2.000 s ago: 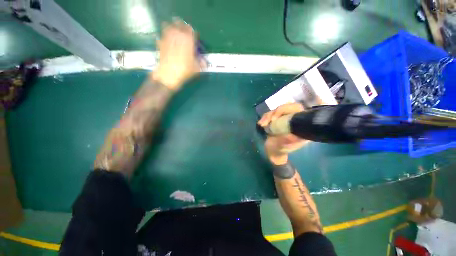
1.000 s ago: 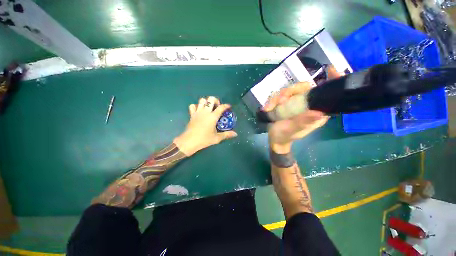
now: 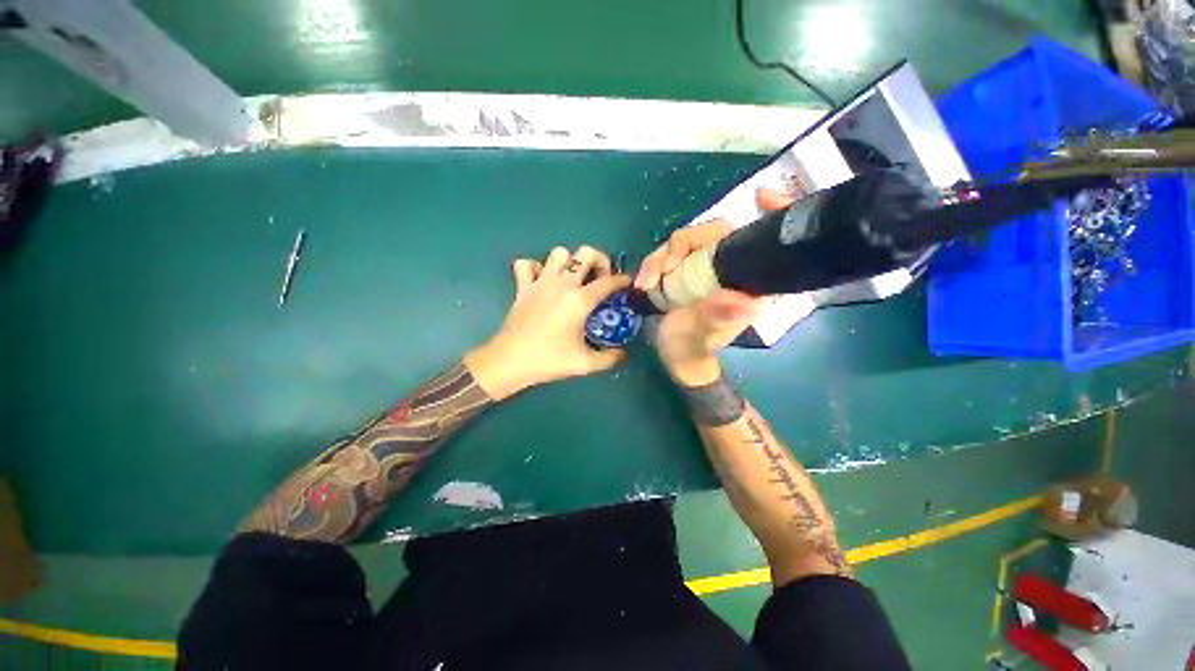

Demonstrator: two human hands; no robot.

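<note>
A round blue-and-black unit (image 3: 612,321) sits on the green bench in front of me. My left hand (image 3: 557,315) grips it from the left, fingers around its edge. My right hand (image 3: 701,295) is closed around the pale nose of a thick black electric screwdriver (image 3: 813,239), which lies tilted, its body rising to the right. The screwdriver's dark tip is at the unit's right side; whether it touches a screw is hidden. The white-grey screw feeder (image 3: 904,125) stands behind the screwdriver, partly covered by it.
A blue bin (image 3: 1003,321) of small shiny parts stands at the right. A thin pen-like stick (image 3: 291,268) lies on the bench at left. A white divider strip (image 3: 354,119) runs along the back, with a metal support (image 3: 144,66) at upper left. A white scrap (image 3: 468,496) is near the front edge.
My left hand came in from the back strip with the unit, then shifted slightly right. My right hand moved the screwdriver left from the feeder, so its tip is now at the unit.
</note>
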